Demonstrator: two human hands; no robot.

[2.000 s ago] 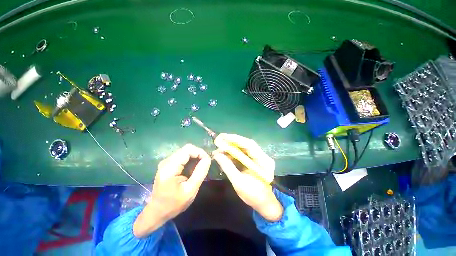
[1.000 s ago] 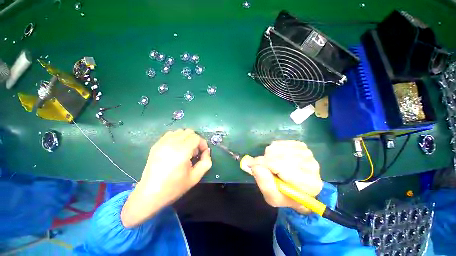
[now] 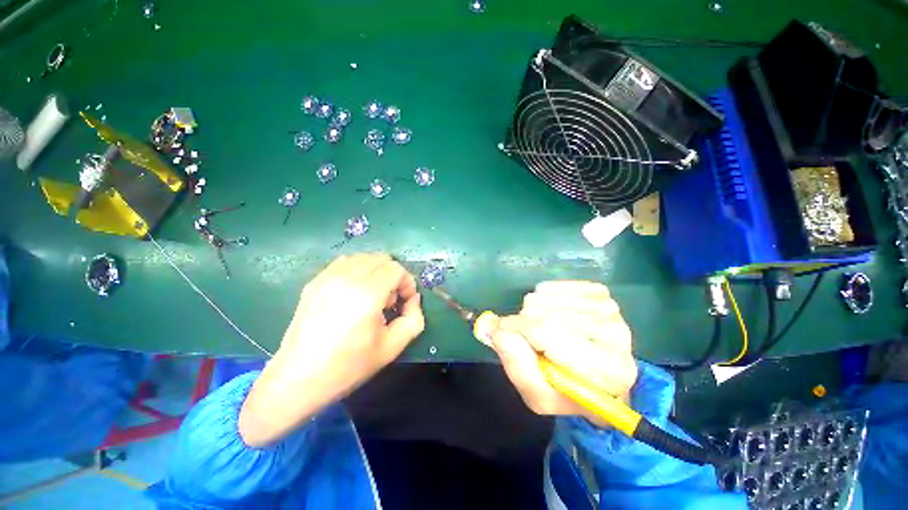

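My right hand (image 3: 569, 344) holds the yellow soldering iron (image 3: 587, 391) like a pen. The iron's metal tip reaches the lower edge of a small round circuit board (image 3: 432, 275) lying on the green mat. My left hand (image 3: 348, 324) is just left of that board, fingers curled with the fingertips close to it. Whatever is between its fingertips is too small and hidden to name. Thin solder wire (image 3: 204, 293) runs from the yellow reel stand (image 3: 112, 211) down behind my left wrist. Several other round boards (image 3: 374, 138) lie loose in the middle of the mat.
A black fume fan (image 3: 587, 149) stands right of the boards, beside the blue soldering station (image 3: 709, 199) with cables in front. Tangled small leaded parts (image 3: 214, 235) lie by the reel stand. Round housings (image 3: 102, 273) sit left and right. A blister tray (image 3: 794, 453) is lower right.
My hands have parted from each other above the bench edge. The iron has swung to the right and its tip now meets a board near my left fingertips. Over the last second little has moved.
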